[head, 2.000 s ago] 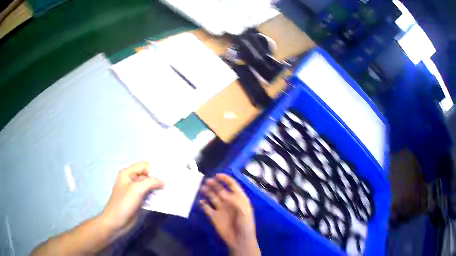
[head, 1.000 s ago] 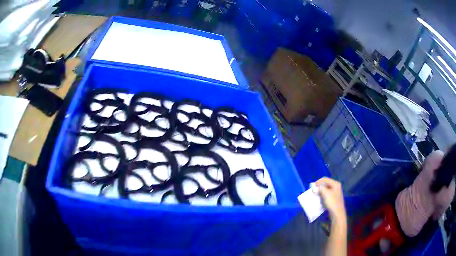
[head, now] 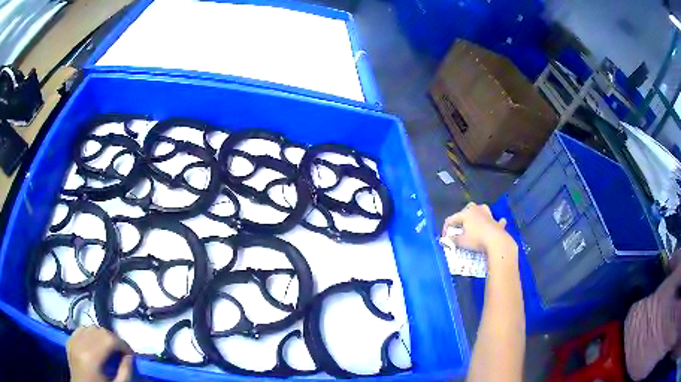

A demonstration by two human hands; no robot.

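The blue turnover bin (head: 437, 298) fills the left and middle of the view. Black headband assemblies (head: 257, 324) lie in two rows in it on a white layer sheet (head: 340, 261). My right hand (head: 478, 230) is just outside the bin's right wall and holds a small white card (head: 467, 262), partly hidden under the fingers. My left hand (head: 98, 354) is at the bin's near left rim, cut off by the bottom edge, its fingers curled over the rim.
A second bin with white in it (head: 239, 41) stands behind. A cardboard box (head: 489, 108) and a grey-blue crate (head: 567, 224) stand at right. A red stool (head: 594, 358) and a person's pink sleeve (head: 650, 336) are at lower right. Dark items (head: 21, 97) lie on the left bench.
The view has turned right and moved closer over the bin. My right hand has brought the card up beside the bin's right wall. My left hand has come into view at the near rim.
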